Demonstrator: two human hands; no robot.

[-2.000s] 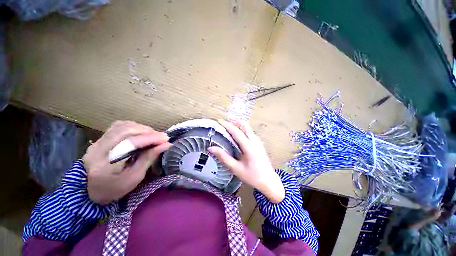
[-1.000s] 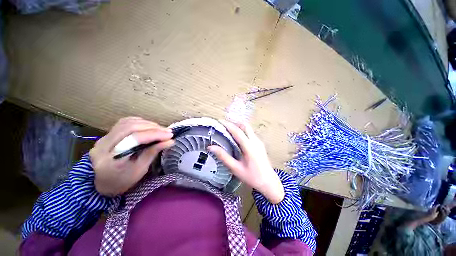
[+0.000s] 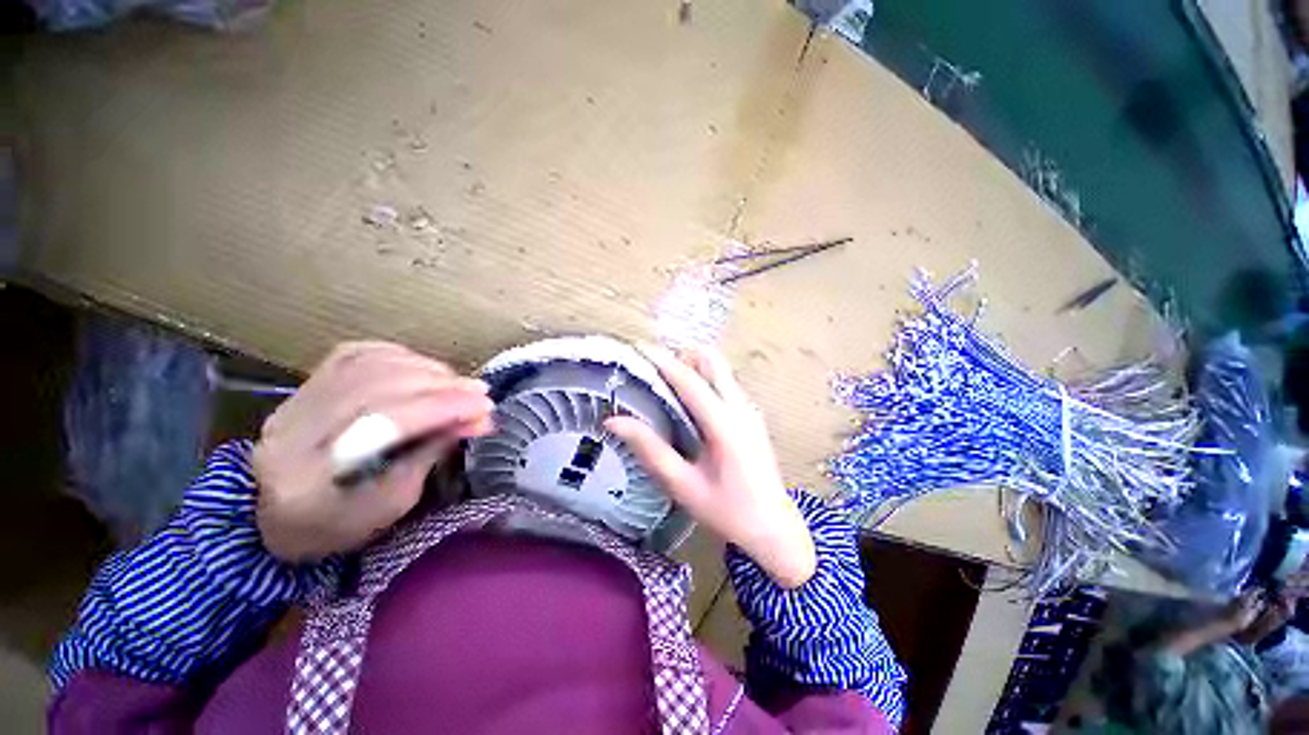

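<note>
A round grey finned housing (image 3: pixel 567 445) with a pale rim and a pale centre disc with dark squares is held at the bench edge against my apron. My right hand (image 3: pixel 718 467) grips its right side, thumb over the vanes, fingers on the rim. My left hand (image 3: pixel 366 448) is at the housing's left side, holding dark tweezers (image 3: pixel 371 462) like a pen; the tip is blurred and hidden near the fingers. A white wrap is on a finger of that hand. I cannot make out a wire in the fingers.
Spare tweezers (image 3: pixel 787 259) lie open beyond the housing, beside small pinkish-white parts (image 3: pixel 692 309). A tied bundle of blue-and-white wires (image 3: pixel 976 417) lies at right. Plastic bags (image 3: pixel 137 424) are at lower left. A green surface (image 3: pixel 1091 129) runs along the far right. A person's arm (image 3: pixel 1220 628) shows at lower right.
My left hand and the tweezers have shifted slightly; the dark tip that lay over the vanes' upper left is no longer clearly seen there. My right hand and the housing have hardly moved.
</note>
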